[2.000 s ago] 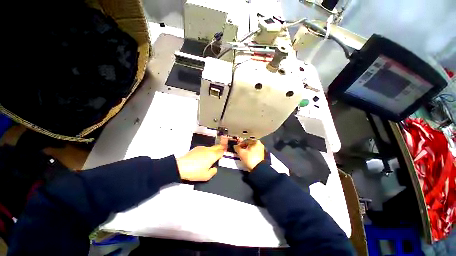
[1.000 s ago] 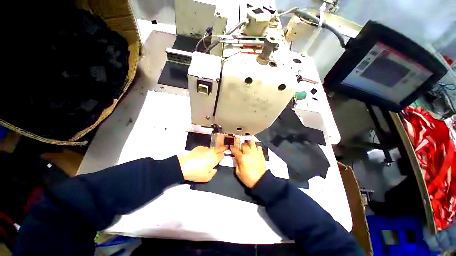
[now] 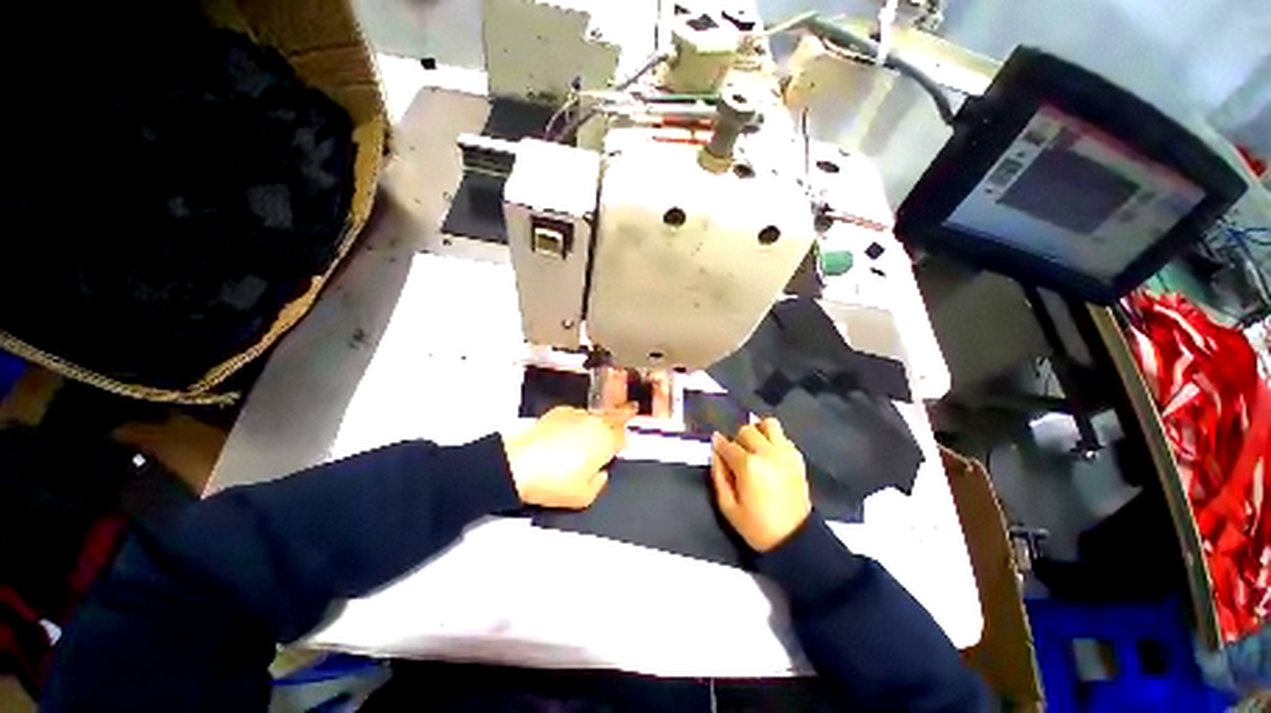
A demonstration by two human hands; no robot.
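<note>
A black fabric strip lies under the reddish-copper and silver clamp below the cream sewing head. Black shows in the clamp's opening. My left hand lies flat at the clamp's left front, a fingertip at the opening; no held thing shows. My right hand rests right of the clamp, fingers bent, by the strip's right end and over the edge of a black cut panel. Whether it pinches anything cannot be told.
Overlapping black pieces lie right of the clamp. A large carton of black pieces stands at far left. A control screen is at upper right. A brown carton, red material and blue crates are at right.
My right hand has moved from the clamp opening to the right and slightly down. My left hand stays beside the clamp. The small black patch seen earlier at my fingertips is no longer there.
</note>
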